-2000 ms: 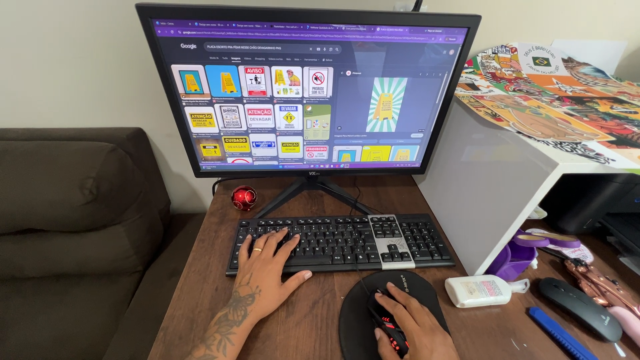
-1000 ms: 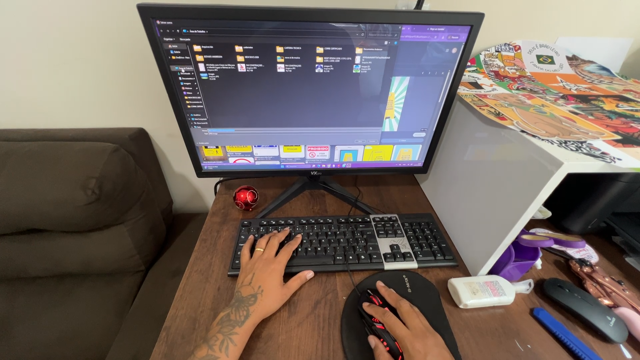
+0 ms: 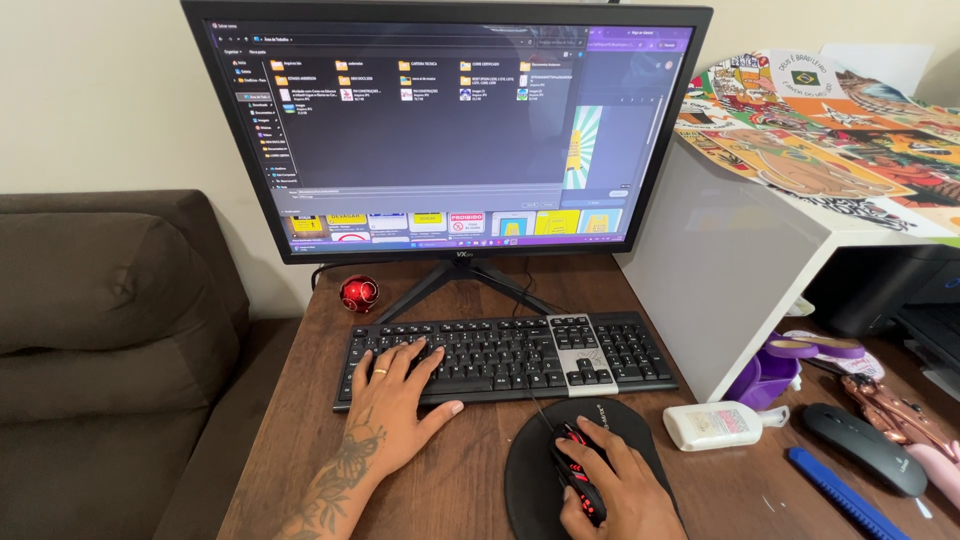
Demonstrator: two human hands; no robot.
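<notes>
My left hand (image 3: 401,397) rests with spread fingers on the left part of the black keyboard (image 3: 495,356), its thumb off the front edge. My right hand (image 3: 619,480) is closed over a black computer mouse (image 3: 576,472) with red lights, on a round-ended black mouse pad (image 3: 529,457). Behind the keyboard stands a monitor (image 3: 450,259). A dark file-save window with folders and picture files covers much of its screen, and a row of warning-sign pictures shows below it.
A red bauble (image 3: 359,293) lies left of the monitor stand. At right are a white shelf (image 3: 720,262) topped with colourful printed sheets (image 3: 817,150), a white bottle (image 3: 712,426), a second mouse (image 3: 864,448), a blue utility knife (image 3: 847,491) and purple-handled scissors (image 3: 817,347). A brown sofa (image 3: 105,337) stands at left.
The browser's image results filled the screen two seconds ago; a file-save window covers much of them now. My right hand has stayed on the mouse and my left hand on the keyboard.
</notes>
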